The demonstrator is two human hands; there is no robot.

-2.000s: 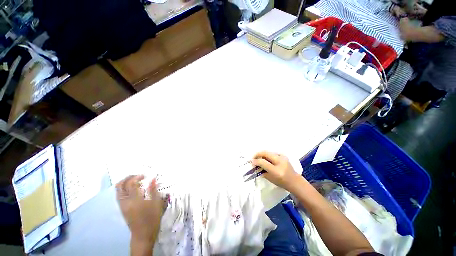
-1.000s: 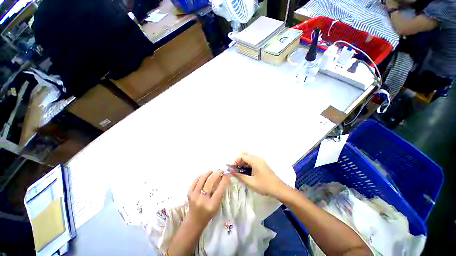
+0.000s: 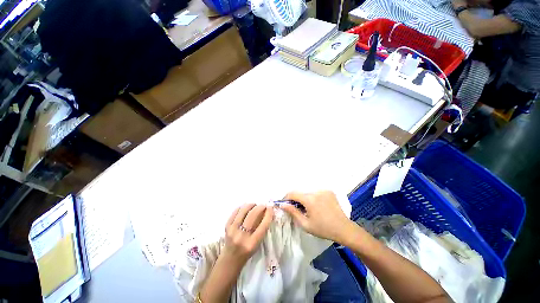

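Note:
The cream garment with small scattered flowers (image 3: 260, 266) lies bunched over the table's near edge and hangs down in front of me. My left hand (image 3: 246, 234) pinches a gathered part of its cloth. My right hand (image 3: 320, 216) holds the dark thread snips (image 3: 294, 205), their metal tips pointing left at my left fingertips. The two hands are almost touching. Whether the blades are closed on a thread is too small to tell. The garment's far part blends into the bright white table (image 3: 207, 148).
A clipboard with papers (image 3: 56, 251) lies at the left. Blue baskets (image 3: 426, 192) with cream garments (image 3: 432, 254) stand at the right. Stacked pads (image 3: 308, 41), a clear bottle (image 3: 365, 80) and a power strip (image 3: 414, 86) are at the far right. People sit beyond the table.
Compared with the oldest frame, both hands have come together over the garment. Since one second ago, my right hand has lowered slightly and turned with the snips; my left hand has barely moved.

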